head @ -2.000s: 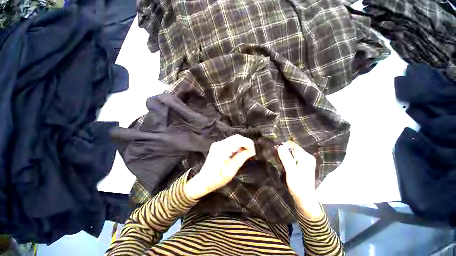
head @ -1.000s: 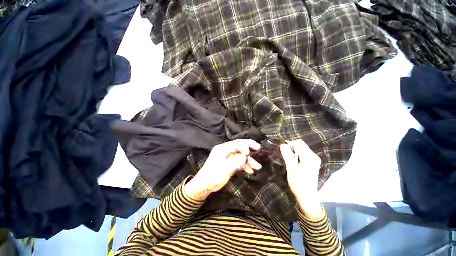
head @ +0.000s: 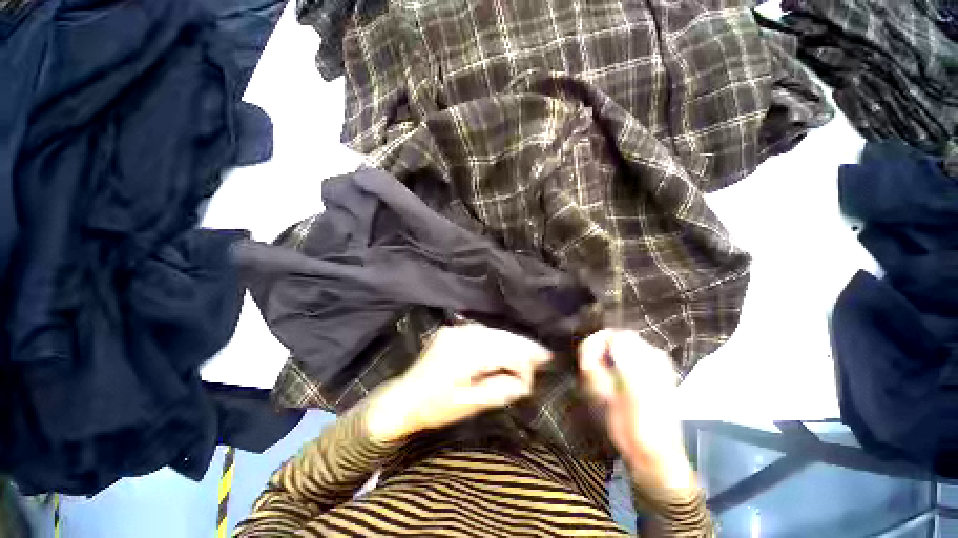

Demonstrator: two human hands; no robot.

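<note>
A brown plaid garment (head: 504, 137) lies across the centre, its near end against my front. Its plain dark grey-brown lining (head: 357, 268) is bunched out to the left, with a darker bit near the hands. My left hand (head: 467, 378) is blurred at the garment's near part, fingers pointing right; I cannot tell whether it pinches cloth. My right hand (head: 630, 389) is blurred too, beside it on the right, fingers curled; whether it holds anything cannot be told. The fingertips of both hands are near each other.
A navy garment pile (head: 116, 242) lies at the left and more navy cloth (head: 893, 347) at the right. A greyer plaid pile (head: 882, 74) is at the upper right. White tabletop (head: 793, 294) shows between them. Below its near edge is a blue-grey floor (head: 158, 515) with striped tape.
Both hands have moved slightly down towards my body and blur. The left fingers point more to the right. The lining near the fingertips now extends further right and down.
</note>
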